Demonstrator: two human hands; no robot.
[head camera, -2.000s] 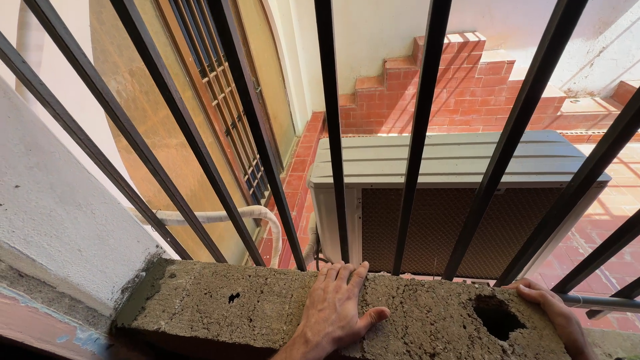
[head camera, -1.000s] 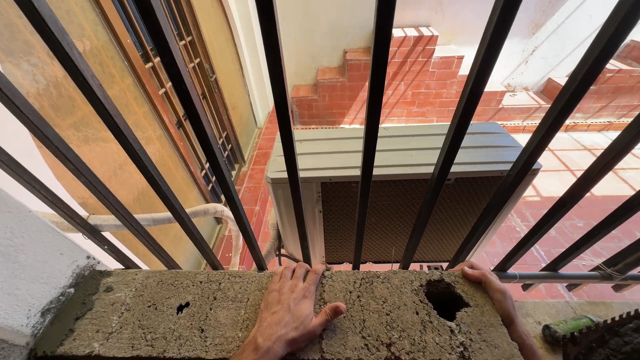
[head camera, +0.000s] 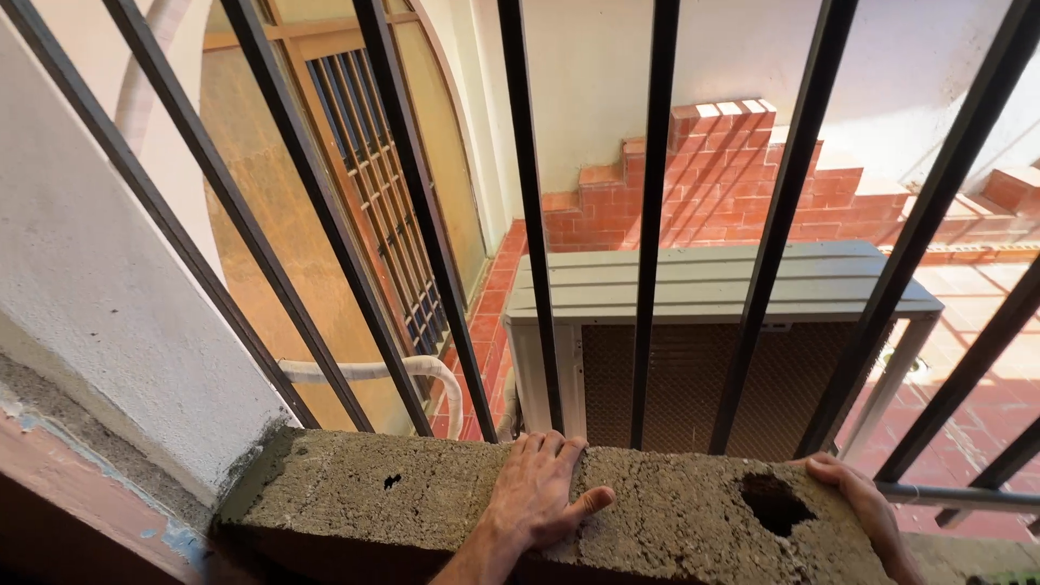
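A rough concrete block (head camera: 666, 496) lies along the sill at the foot of a black metal window grille (head camera: 528, 211). Flat on its top, near the middle, rests my left hand (head camera: 540, 491), fingertips over the far edge and thumb spread to the right. My right hand (head camera: 853, 496) is curled around the block's right end, its fingers on the far corner; part of it is hidden. A ragged hole (head camera: 772, 502) opens in the block beside my right hand, and a small hole sits left of my left hand. Grey mortar (head camera: 258, 475) lies at the block's left end, against the wall.
A white plastered wall (head camera: 122, 268) borders the left side. Behind the bars stand an air-conditioner outdoor unit (head camera: 715, 280), a wrapped pipe (head camera: 366, 371), a door with a metal grille (head camera: 390, 211) and a stepped red-tiled wall (head camera: 715, 179). A horizontal rail (head camera: 967, 496) crosses the bars at right.
Both hands stay on the block in much the same places. The view has swung left and back, so the green object and dark jagged edge seen earlier at lower right are mostly out of frame.
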